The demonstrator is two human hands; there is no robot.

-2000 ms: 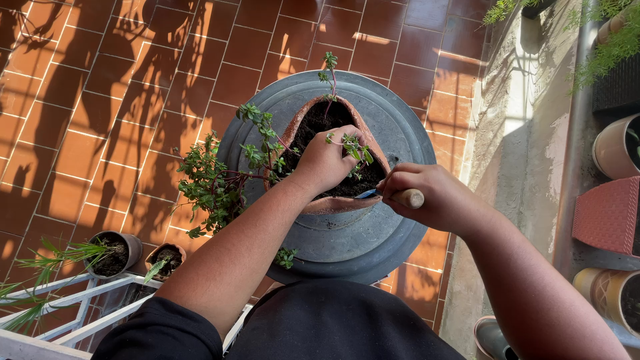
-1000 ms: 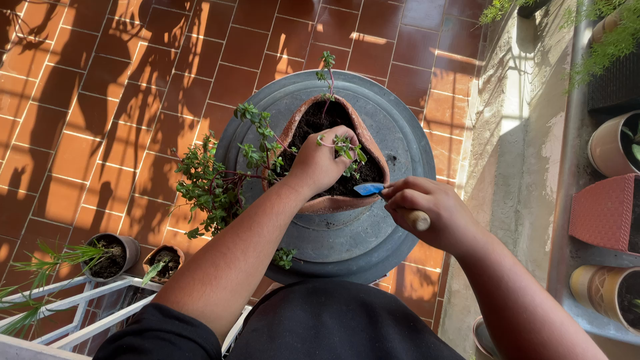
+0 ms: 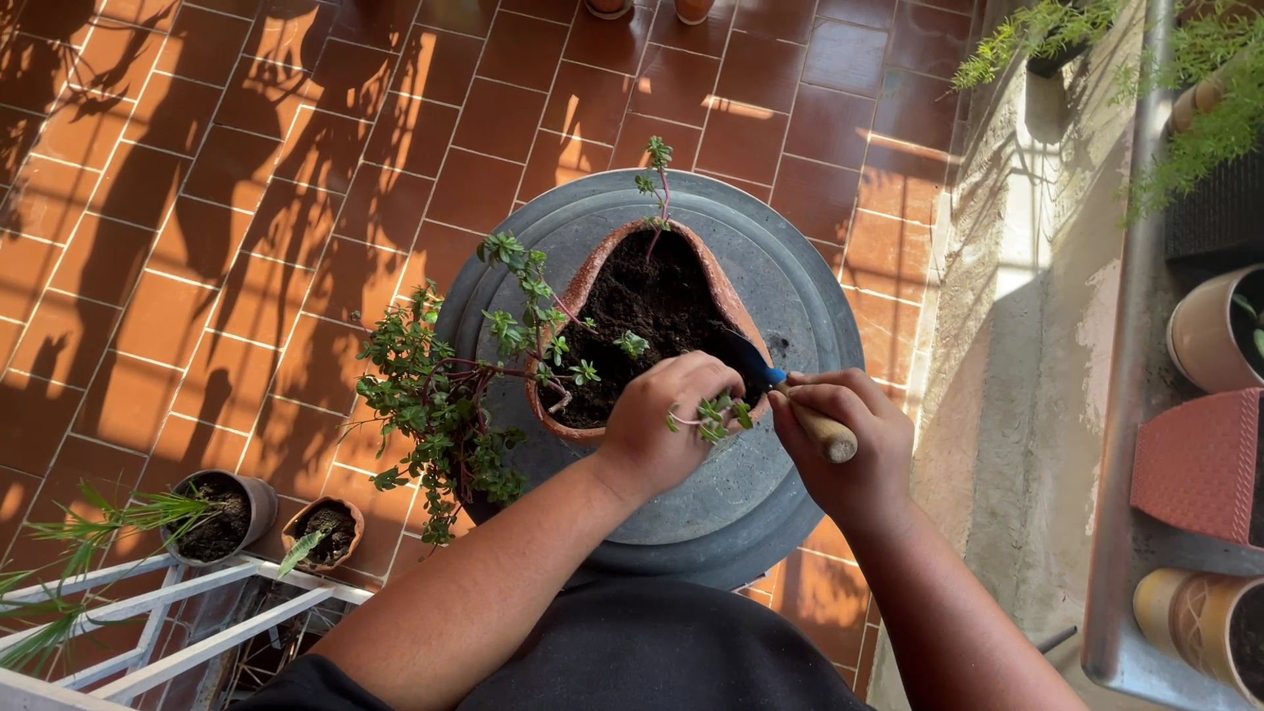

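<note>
A terracotta pot (image 3: 590,279) of dark soil (image 3: 647,301) sits on a round grey table (image 3: 790,296). A succulent plant (image 3: 425,405) trails over the pot's left rim, and a small upright sprig (image 3: 660,188) stands at the far end. My left hand (image 3: 671,420) is over the near right part of the pot, closed on a leafy cutting (image 3: 713,417). My right hand (image 3: 851,444), at the right rim, grips the wooden handle of a small blue trowel (image 3: 775,376). The trowel's blade lies against the soil inside the rim, its tip partly hidden.
Two small potted plants (image 3: 259,518) (image 3: 353,528) stand at lower left beside a white metal rack (image 3: 158,602). On the right, a ledge (image 3: 1111,553) holds several pots, among them a pink one (image 3: 1195,464), and feathery green foliage (image 3: 1205,109) hangs over it.
My left hand has moved from the middle of the pot toward its near right corner with the cutting. The trowel's blade, over the near rim before, now points into the soil at the right side.
</note>
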